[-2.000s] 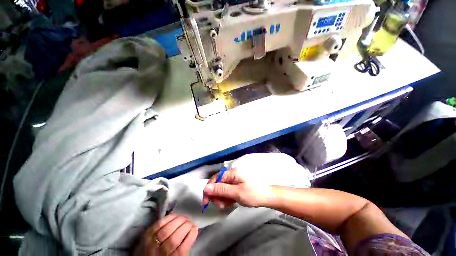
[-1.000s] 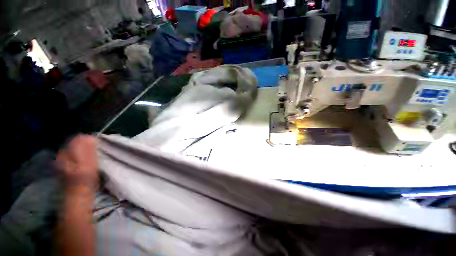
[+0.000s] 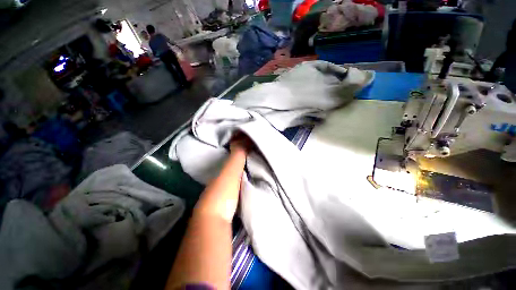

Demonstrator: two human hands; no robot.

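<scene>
The pale grey fabric (image 3: 294, 192) lies in a twisted heap over the table's left part, with a broad length running to the lower right. A small white label (image 3: 442, 247) shows on it at the lower right. My left hand (image 3: 240, 144) reaches up from the bottom edge into the folds; its fingers are hidden by the cloth. My right hand is not in view. The sewing machine (image 3: 481, 122) stands at the right, cut off by the picture's edge. Its needle area (image 3: 416, 170) is lit yellow, and no cloth is seen under it.
A dark green surface (image 3: 181, 177) lies left of the white table. More grey cloth (image 3: 116, 209) is heaped at the lower left. A blue bin (image 3: 348, 46) with cloth on it stands behind. A person (image 3: 161, 51) stands far back at the left.
The view has swung left. The pen and my right hand have left the picture. My left hand has moved from the stretched cloth edge into the heap, and the label has come into view.
</scene>
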